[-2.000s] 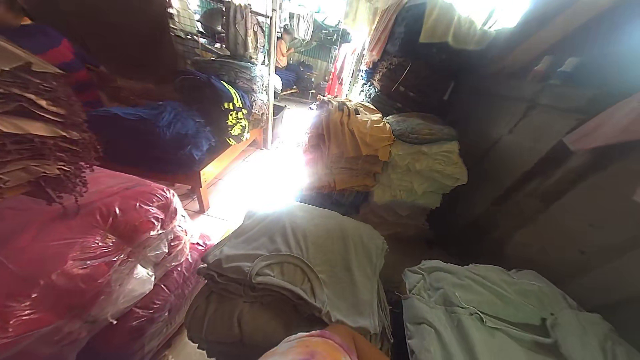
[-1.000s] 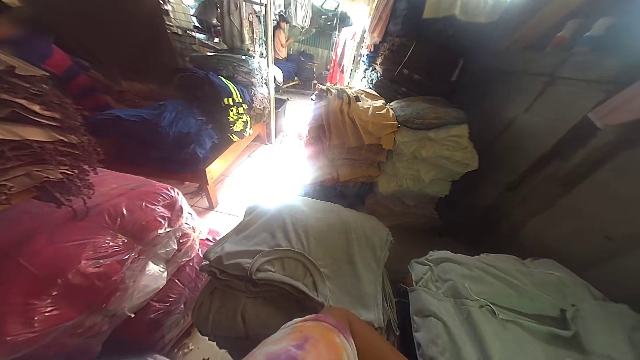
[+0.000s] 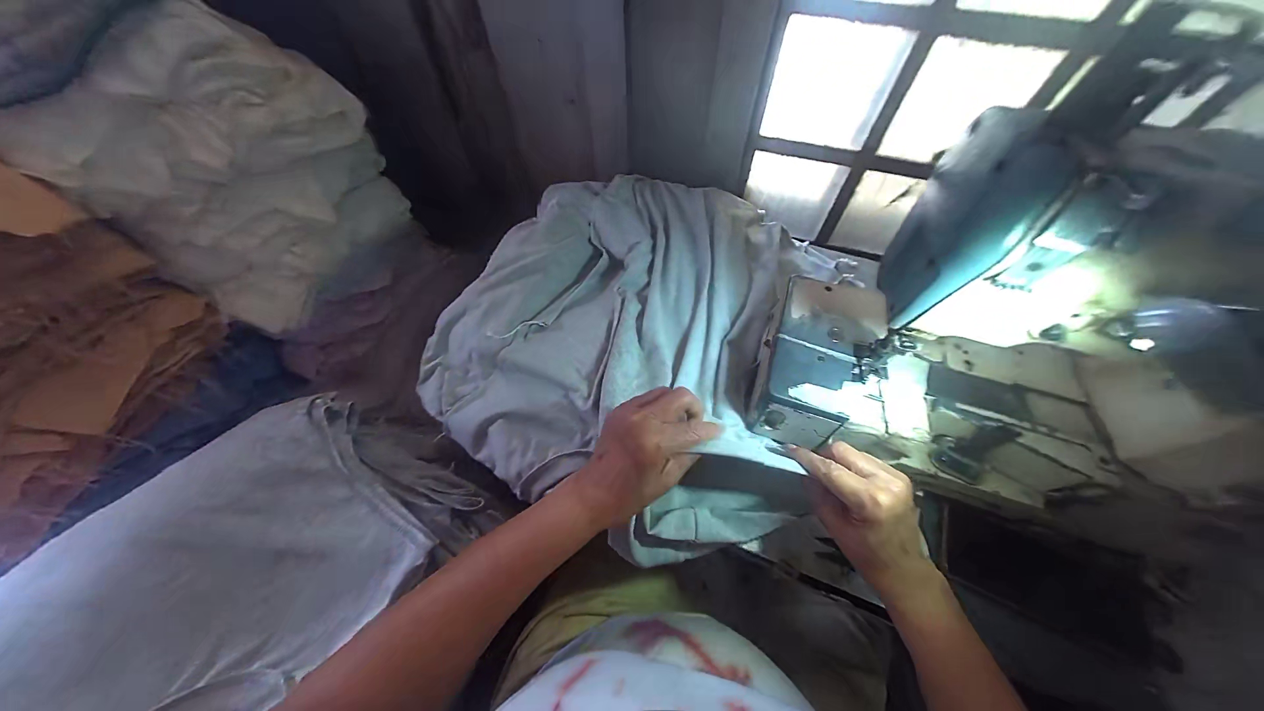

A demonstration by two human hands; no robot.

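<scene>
An industrial sewing machine (image 3: 987,197) stands at the right, its lamp shining on the needle area and the metal bed (image 3: 825,365). Pale grey fabric (image 3: 553,346) lies bunched left of the bed, and part of it hangs off the front edge. My left hand (image 3: 657,444) pinches the fabric's edge between thumb and fingers, just left of the bed's front corner. On the other side of that corner, my right hand (image 3: 859,494) grips the same edge, which is stretched between both hands. The needle tip cannot be made out clearly.
Folded grey fabric (image 3: 227,553) lies at the lower left. Behind it are piles of cream cloth (image 3: 217,168) and orange-brown cloth (image 3: 109,365). A barred window (image 3: 849,89) is behind the machine, beside a dark wall.
The view has swung far round to the sewing machine. Both hands now show on the grey fabric; earlier only part of an arm showed at the bottom edge.
</scene>
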